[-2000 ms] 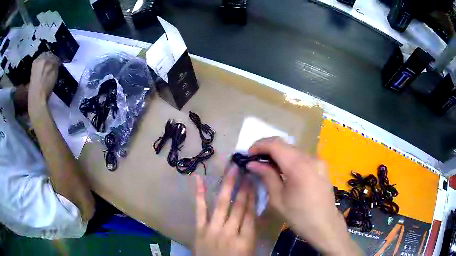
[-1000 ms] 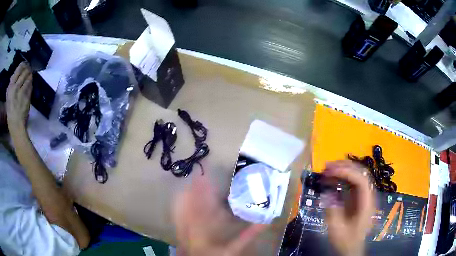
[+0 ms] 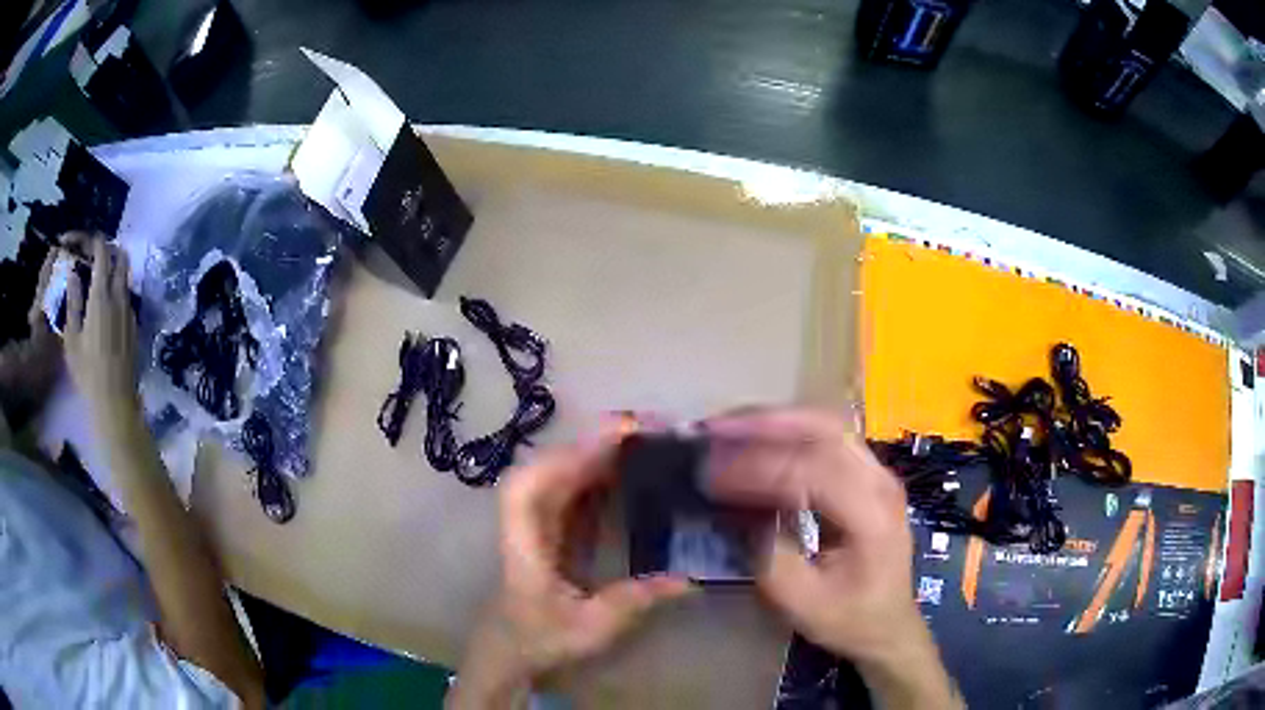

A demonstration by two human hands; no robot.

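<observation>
A small black printed carton (image 3: 694, 513) is held low in front of me, slightly blurred; its top looks closed, though my fingers hide part of it. My left hand (image 3: 569, 555) grips its left side. My right hand (image 3: 819, 534) lies over its top and right side. Tied black cables (image 3: 479, 402) lie on the brown cardboard sheet (image 3: 666, 305) to the left. Another black carton (image 3: 409, 208) with white flaps open stands at that sheet's back edge.
A clear poly bag (image 3: 285, 264) with dark cables lies left. More cables (image 3: 1027, 444) lie on an orange and black printed sheet (image 3: 930, 333) at right. Another person's hand (image 3: 100, 326) is at far left. The dark conveyor belt (image 3: 624, 83) holds cartons beyond the bench.
The open carton with the white-wrapped item now looks closed between my hands. My right hand has come back from the cables at right. The view has shifted.
</observation>
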